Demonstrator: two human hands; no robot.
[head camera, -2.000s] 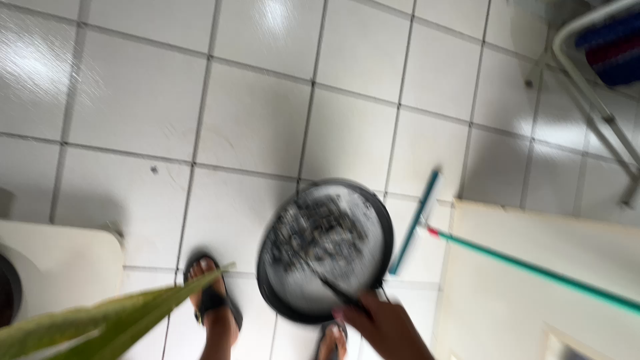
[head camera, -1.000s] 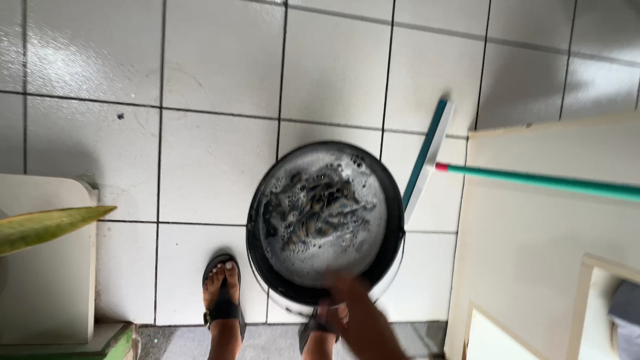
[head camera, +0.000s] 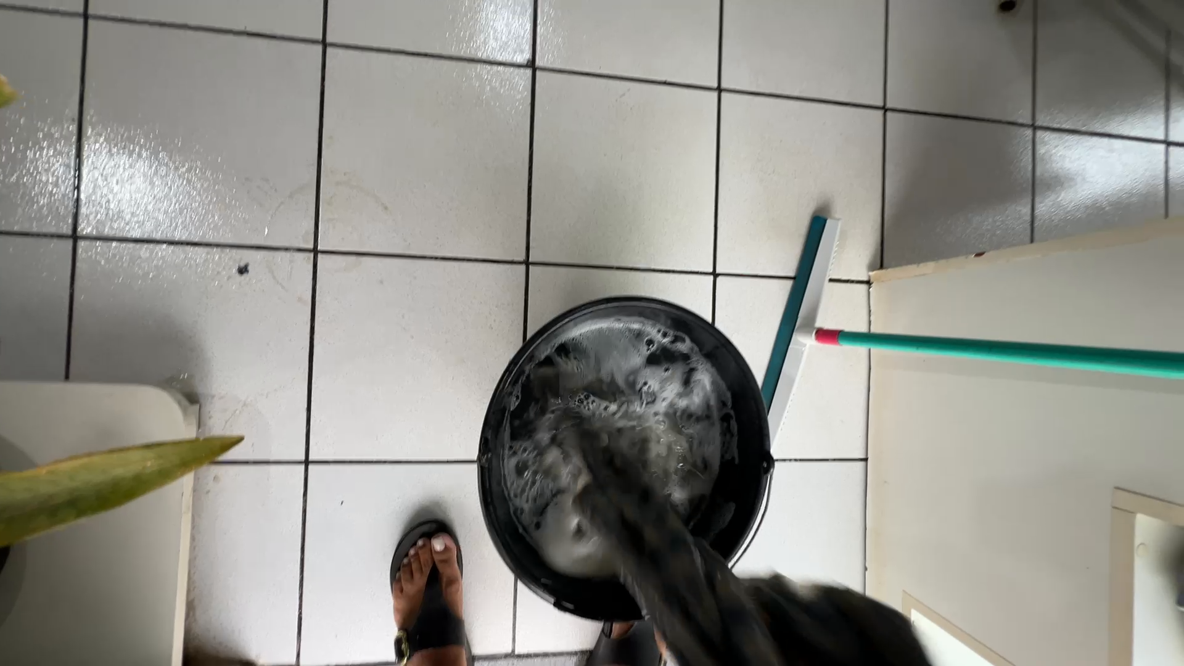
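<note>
A black bucket (head camera: 490, 518) of sudsy water stands on the tiled floor, below the middle of the view. From the water a dark, wet cloth (head camera: 647, 546) rises, bunched and blurred, toward the bottom right edge. Its lower end is in the suds and its upper part leaves the frame. Neither my left hand nor my right hand can be seen, so what grips the cloth is hidden. The bucket's wire handle (head camera: 754, 532) hangs down at its right side.
Right of the bucket lies a floor squeegee (head camera: 797, 324) with a green pole (head camera: 1008, 351), beside a cream panel (head camera: 999, 444). My sandalled foot (head camera: 430, 583) is left of the bucket's lower part. A long leaf (head camera: 111, 481) overhangs a pale rounded surface (head camera: 102, 407) at left.
The dark cloth, lying in the suds one second ago, now stretches up out of the bucket toward the lower right. The hand seen at the bucket's near rim is out of sight.
</note>
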